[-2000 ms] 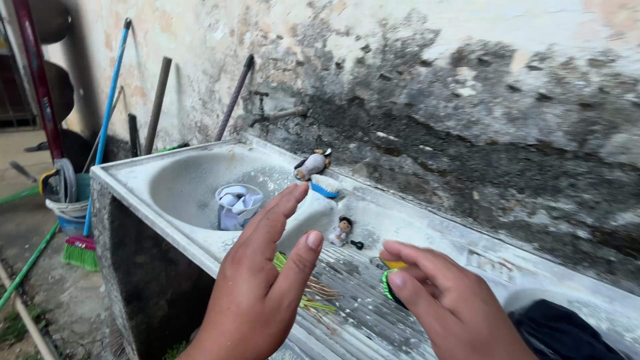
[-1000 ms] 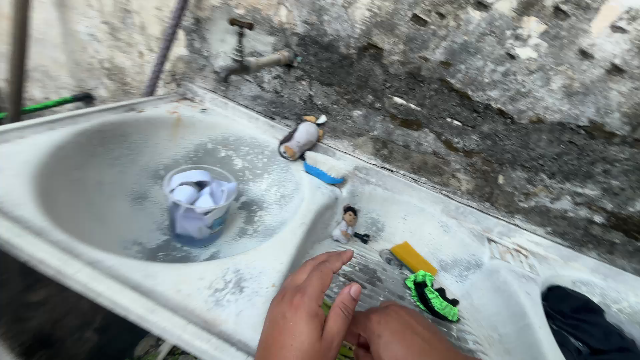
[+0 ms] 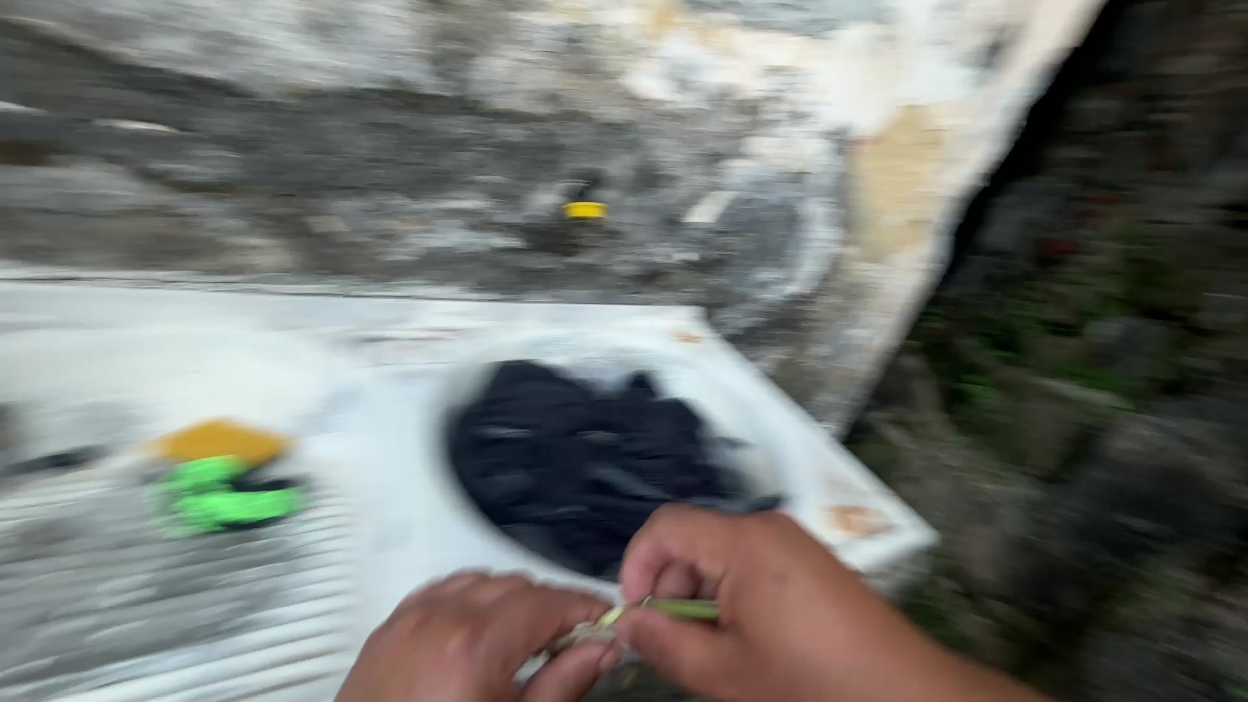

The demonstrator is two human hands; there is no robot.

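Note:
My left hand (image 3: 478,639) and my right hand (image 3: 741,595) meet at the lower middle of the head view, in front of the sink's near edge. Between their fingertips they pinch a thin green plant stem (image 3: 682,609), pale where the fingers meet. Just beyond my right hand, dark wet-looking cloth (image 3: 585,458) fills the round basin. To the left, a bright green ruffled band (image 3: 229,497) with a dark part lies on the ribbed washboard, touching a yellow-orange block or sponge (image 3: 219,442). The view is blurred by motion.
The white washing sink (image 3: 400,487) runs along a stained, peeling wall (image 3: 390,175). A yellow cap-like piece (image 3: 585,210) is on the wall above the basin. Right of the sink's corner are rough ground and green plants (image 3: 985,380). A dark object is partly cut off at the left edge.
The view has swung far to the right, bringing the dark cloth's basin into the middle. My hands, apart two seconds ago, are together with a stem between their fingers.

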